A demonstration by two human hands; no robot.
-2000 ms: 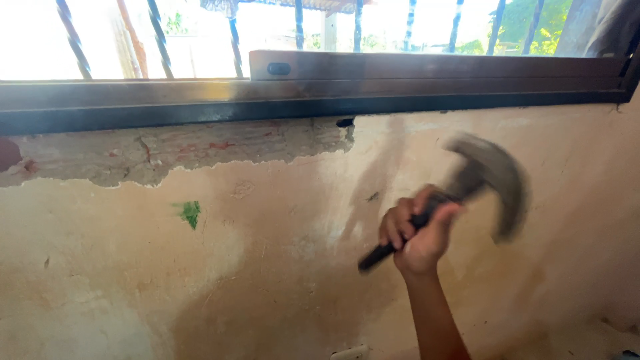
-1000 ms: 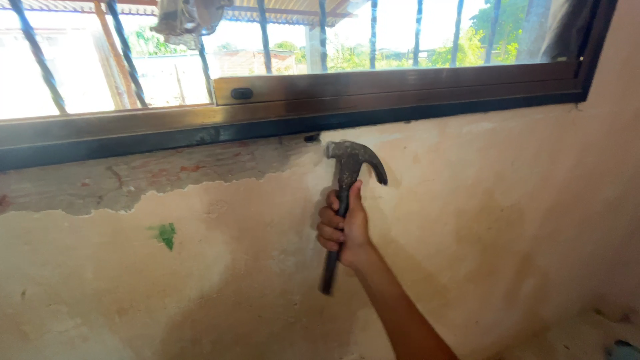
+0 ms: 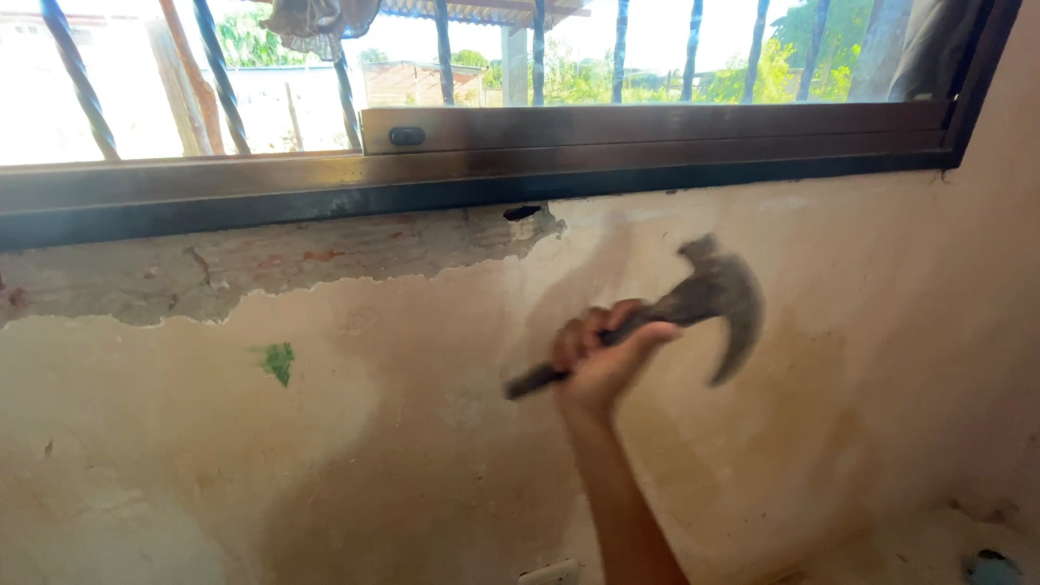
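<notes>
My right hand (image 3: 601, 357) is closed around the dark handle of a claw hammer (image 3: 707, 292). The hammer tilts up to the right, its claw curving down and its head slightly blurred. Behind it stands a plastered wall (image 3: 439, 390). Up and to the left of the hammer, under the window frame, runs a strip of exposed grey masonry (image 3: 341, 260) with a ragged plaster edge. A dark hole (image 3: 522, 213) shows near the strip's right end. My left hand is out of view.
A metal window frame (image 3: 650, 142) crosses above, with twisted bars (image 3: 443, 53) behind it and crumpled cloth (image 3: 321, 24) hanging at the top. A green mark (image 3: 279, 363) is on the wall. Low down are a pale wall fitting (image 3: 549, 574) and a bluish object (image 3: 991, 565) at right.
One second ago the hammer was nearly upright with its head just below the window frame, near the hole. Now it is tilted to the right and farther from the hole.
</notes>
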